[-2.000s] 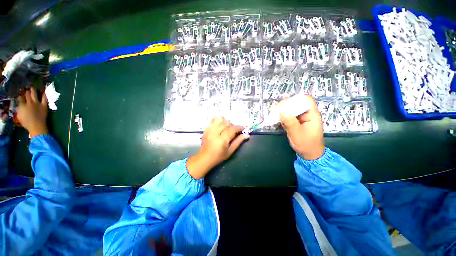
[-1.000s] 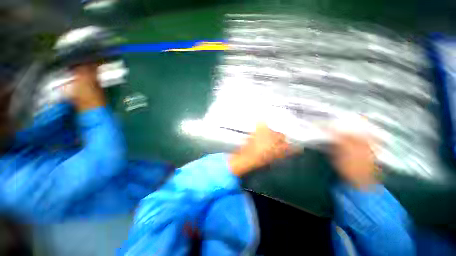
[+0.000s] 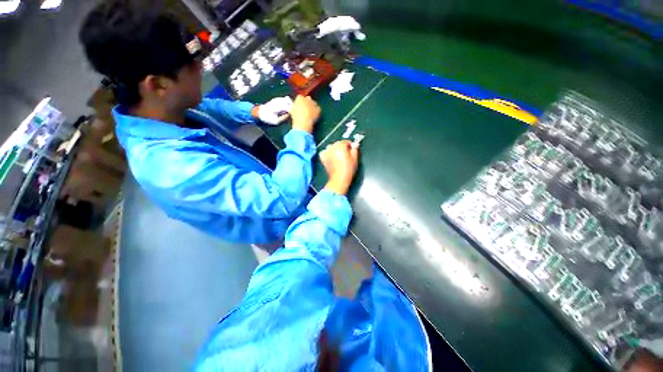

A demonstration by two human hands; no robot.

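Observation:
My left hand (image 3: pixel 339 166) reaches out over the bench, with its fingertips closed on a small white housing with board (image 3: pixel 356 139). Another small white unit (image 3: pixel 350 128) lies on the bench just beyond the fingertips. The clear blister tray (image 3: pixel 527 272), its pockets filled with white-and-green units, lies at the right. Part of my right hand (image 3: pixel 644 362) shows at the bottom right corner, cut off by the edge; what it holds is hidden.
A person in a blue smock sits at the left, a white glove (image 3: pixel 274 110) on one hand, at a red-brown fixture (image 3: pixel 311 75). A crumpled white scrap (image 3: pixel 341 85) lies beside it. More filled trays (image 3: pixel 256 67) stand beyond. Blue and yellow tape (image 3: pixel 501 109) crosses the bench.
The view has swung left, moving the tray to the right of the picture. My left hand has left the tray's front edge and reached towards the neighbour's station. My right hand is now mostly out of view.

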